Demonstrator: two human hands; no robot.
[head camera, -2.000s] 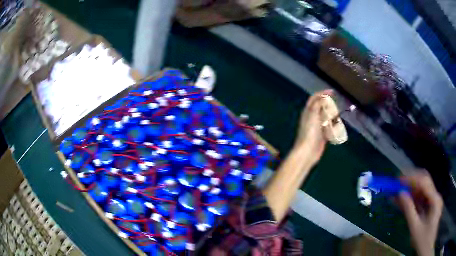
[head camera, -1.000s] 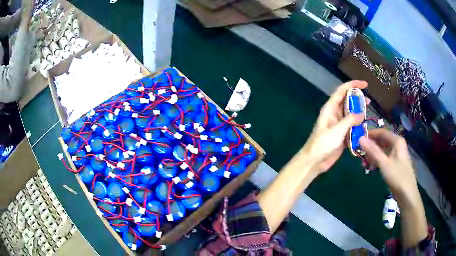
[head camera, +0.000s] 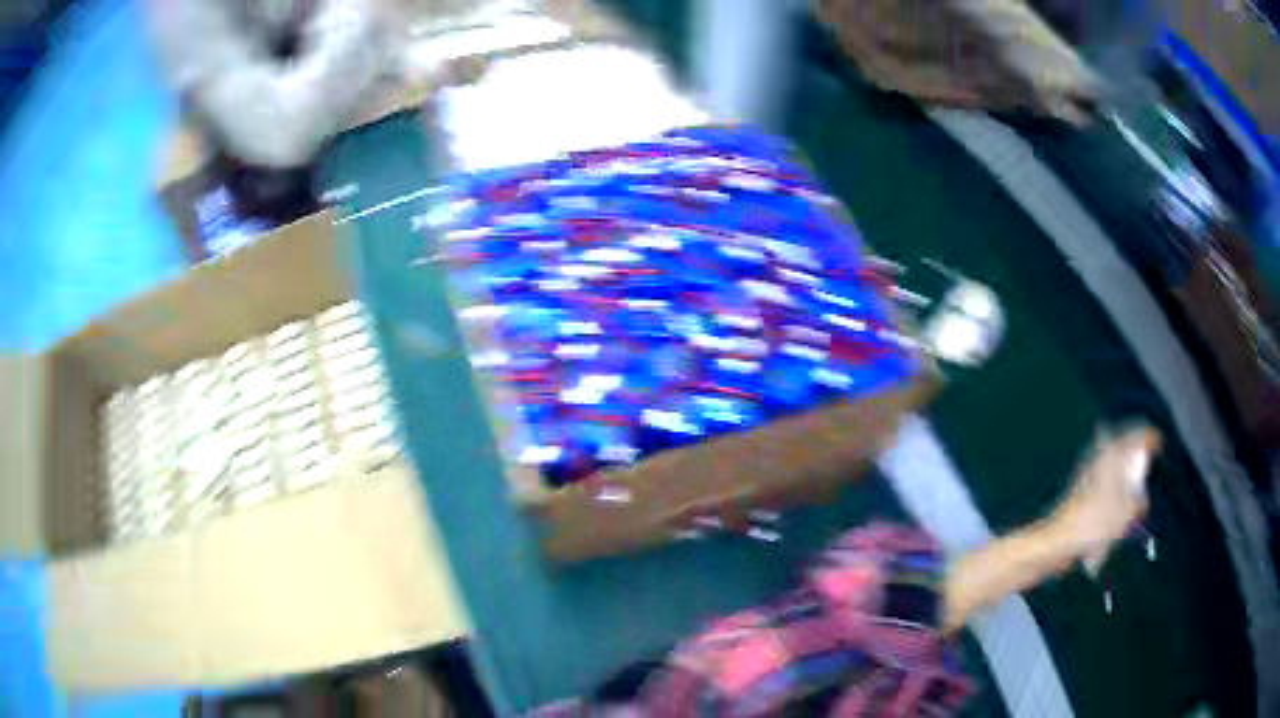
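The view is blurred by motion. My left hand (head camera: 1102, 505) is at the right over the green belt, its fingers closed around a small pale part-assembled unit (head camera: 1136, 471), mostly hidden by the hand. Small light and dark bits like wire ends hang below it. My right hand is out of the picture. The battery carton (head camera: 730, 491), full of blue cells with red wires and white connectors, stands left of my arm. Another white unit (head camera: 966, 323) lies on the belt beside the carton's right corner.
A housing carton (head camera: 253, 582) with open flaps and rows of cream parts is at the left. A box of white squares (head camera: 562, 105) sits behind the battery carton. Another person's pale sleeve (head camera: 281, 91) is at the upper left. A pale metal rail (head camera: 1095, 267) curves along the right.
The view has swung left, so the cartons appear farther right and the housing carton shows more. My right hand has left the picture. My left hand now appears lower and farther right.
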